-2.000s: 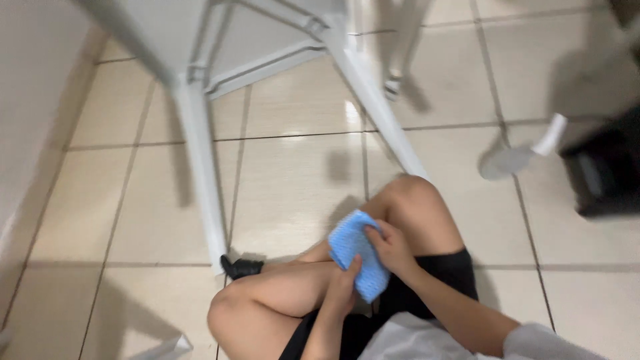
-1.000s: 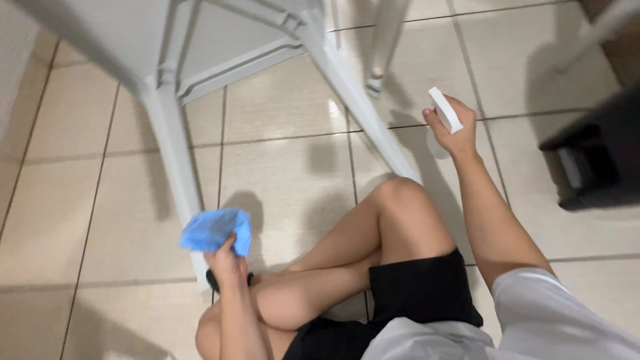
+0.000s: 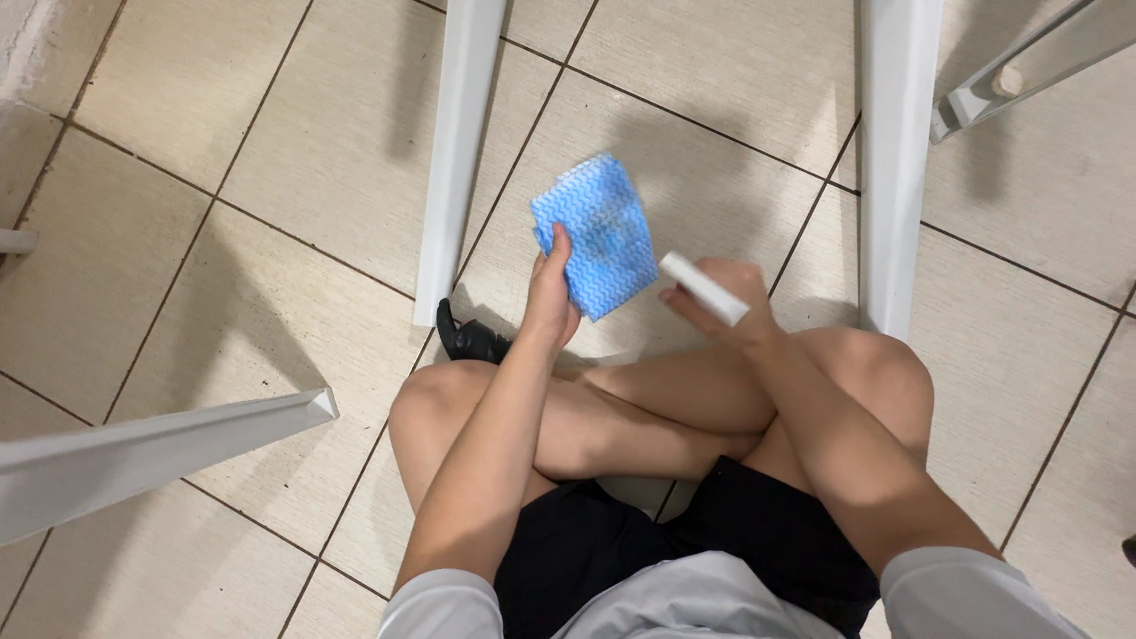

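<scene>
My left hand [image 3: 552,293] grips a folded blue-and-white cleaning cloth [image 3: 596,235] by its left edge, thumb on top. The cloth has a wavy pattern and a dark grey stain across its middle. Just right of it, my right hand [image 3: 723,302] is closed around a white-topped object [image 3: 705,288], seen from above and slightly blurred. It looks like the head of a spray bottle, but its body is hidden below the hand. The two hands are apart, both above my crossed legs.
Pale plastic furniture legs stand ahead on the left [image 3: 457,160] and right [image 3: 892,169]. Another pale leg [image 3: 169,453] juts in from the left, and one more [image 3: 1012,80] is at the upper right. A black sandal [image 3: 470,339] is by my left knee. Floor tiles [image 3: 319,240] surround me.
My right hand took hold of the white-topped object, which stood on the floor at the right two seconds ago, and has brought it close to the cloth. The view has shifted.
</scene>
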